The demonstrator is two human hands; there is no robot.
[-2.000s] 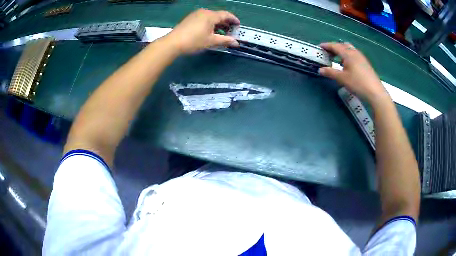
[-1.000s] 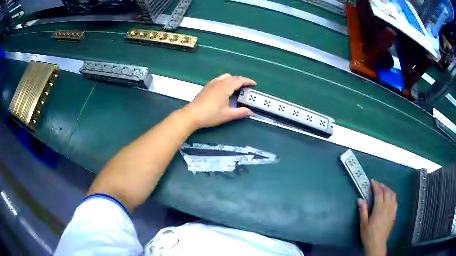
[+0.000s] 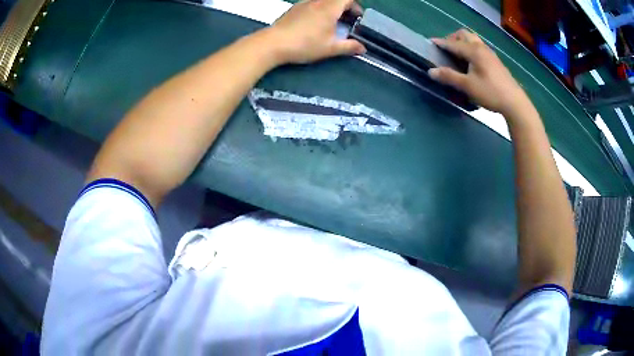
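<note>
A bar-and-plate stack [image 3: 403, 43] lies at the top middle of the green bench, along the white strip. Its top is a plain pale grey face with no holes visible, and dark gaps show along its near side. My left hand [image 3: 316, 31] grips its left end, with the fingers behind and the thumb in front. My right hand [image 3: 480, 73] holds a pale grey piece on top toward the right end, thumb on the near side. The fingers partly hide both ends of the stack.
A worn tape patch [image 3: 313, 118] is stuck to the green mat [image 3: 417, 188]. A gold bar block [image 3: 17, 35] is cut off at the left edge. Stacked grey plates [image 3: 603, 243] stand at the right. A reddish-brown stand [image 3: 523, 21] is at the upper right.
My right hand has moved from the loose plate at the right up to the stack. That plate no longer lies on the mat. The stack's top now looks plain instead of holed. The view has shifted.
</note>
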